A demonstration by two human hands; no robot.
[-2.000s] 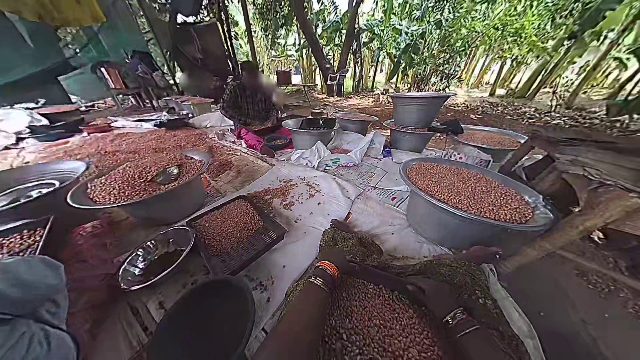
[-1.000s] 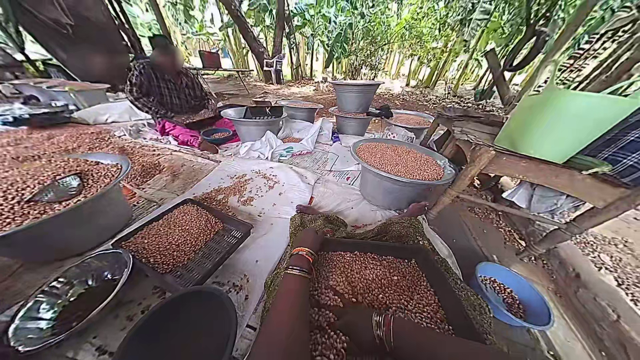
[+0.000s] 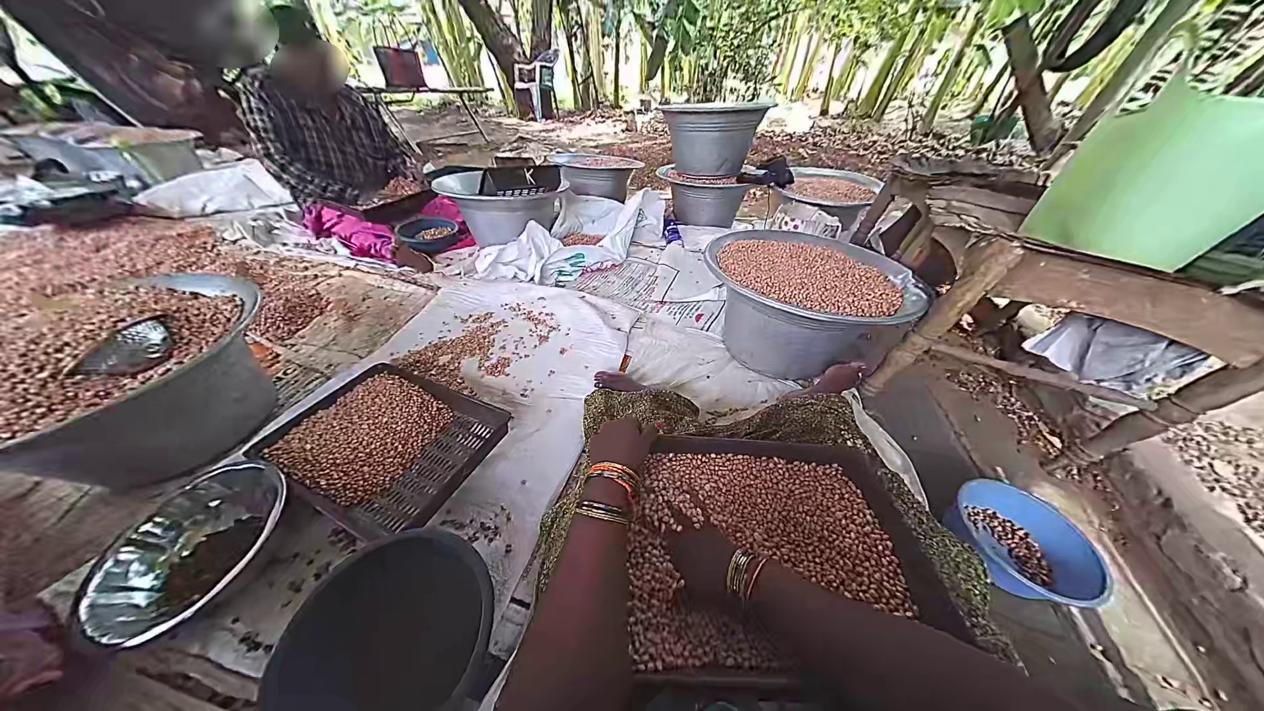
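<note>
A dark rectangular tray (image 3: 894, 523) full of small reddish-brown nuts or seeds (image 3: 780, 504) rests on my lap. My left hand (image 3: 622, 444) lies at the tray's upper left corner, its fingers over the rim; the fingertips are partly hidden. Among the nuts in the left half of the tray, my right hand (image 3: 701, 558) reaches in with its fingers low in them; whether it grasps any cannot be told. Bangles circle both wrists.
To the left are a slotted crate (image 3: 434, 474) of nuts, a black basin (image 3: 380, 622), a shiny metal bowl (image 3: 178, 553) and a large metal tub (image 3: 148, 425). A heaped tub (image 3: 820, 331) stands ahead, a blue bowl (image 3: 1032, 543) and wooden table (image 3: 1116, 306) right. Another person (image 3: 321, 128) sits back left.
The tray, steeply tilted and mostly hidden two seconds ago with both hands at it, now lies flat in view. My right hand has moved in among the nuts.
</note>
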